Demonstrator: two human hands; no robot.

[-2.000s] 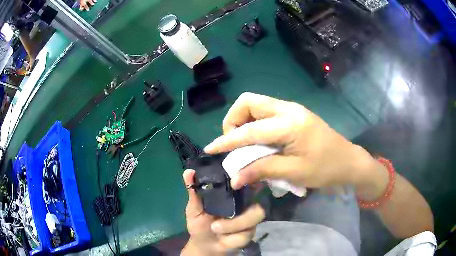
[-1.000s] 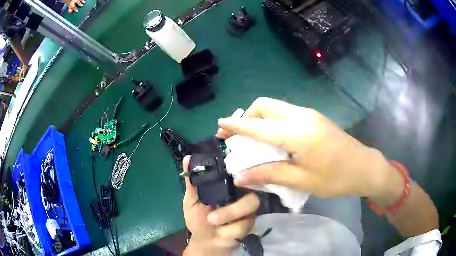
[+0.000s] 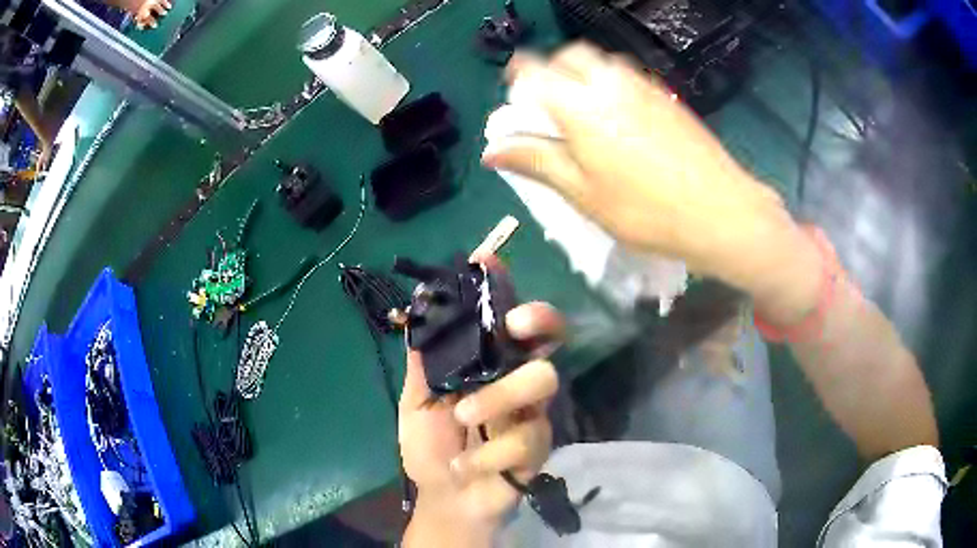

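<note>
My left hand (image 3: 471,428) holds a black power adapter (image 3: 455,332) above the bench edge, its pin side facing up. A pale slim handle (image 3: 500,238) shows beside the adapter's upper right; what holds it is not clear. My right hand (image 3: 654,161), blurred, grips a white crumpled cloth (image 3: 584,252), up and right of the adapter and apart from it. A black output cable (image 3: 370,289) lies on the bench behind the adapter.
On the green bench (image 3: 321,439) stand a white bottle (image 3: 359,70), two black open cases (image 3: 412,177) and a black plug housing (image 3: 309,196). Left are a green circuit board (image 3: 222,280), a solder wire coil (image 3: 255,361) and blue bins (image 3: 150,428). A dark station (image 3: 686,43) is at upper right.
My right hand with the cloth has moved up and away from the adapter. The adapter has tilted slightly in my left hand. The view has shifted slightly.
</note>
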